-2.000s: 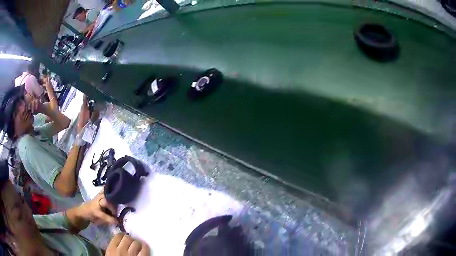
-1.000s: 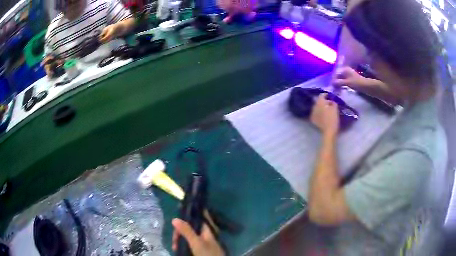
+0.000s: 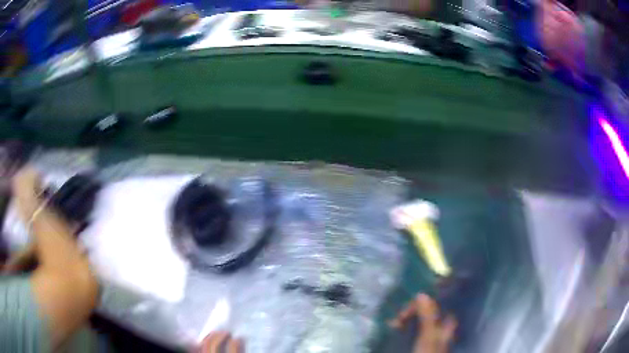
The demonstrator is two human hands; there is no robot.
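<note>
The frame is blurred. Black headphones [image 3: 207, 217] lie on the wrinkled clear plastic sheet [image 3: 310, 241], with a round padded cup on the left and the band curving right. A pile of tiny black screws [image 3: 334, 293] lies on the sheet. My left hand [image 3: 222, 342] shows only fingertips at the bottom edge; what it holds, if anything, is cut off. My right hand [image 3: 426, 325] is low over the green mat [image 3: 476, 220], its fingers apart and no tool visible in it. The mallet [image 3: 427, 241], white head and yellow handle, lies just beyond it.
Behind the bench runs the green conveyor belt [image 3: 386, 114] with several small black parts. At the left, another person's arm [image 3: 58, 265] reaches beside a black part and a white foam sheet [image 3: 138, 238]. A white sheet lies at the right, near a purple lamp [image 3: 612, 145].
The view has swung left from the neighbour on the right, bringing the headphones into the middle-left. My right hand was around the black screwdriver; the screwdriver no longer shows. My left fingertips have appeared.
</note>
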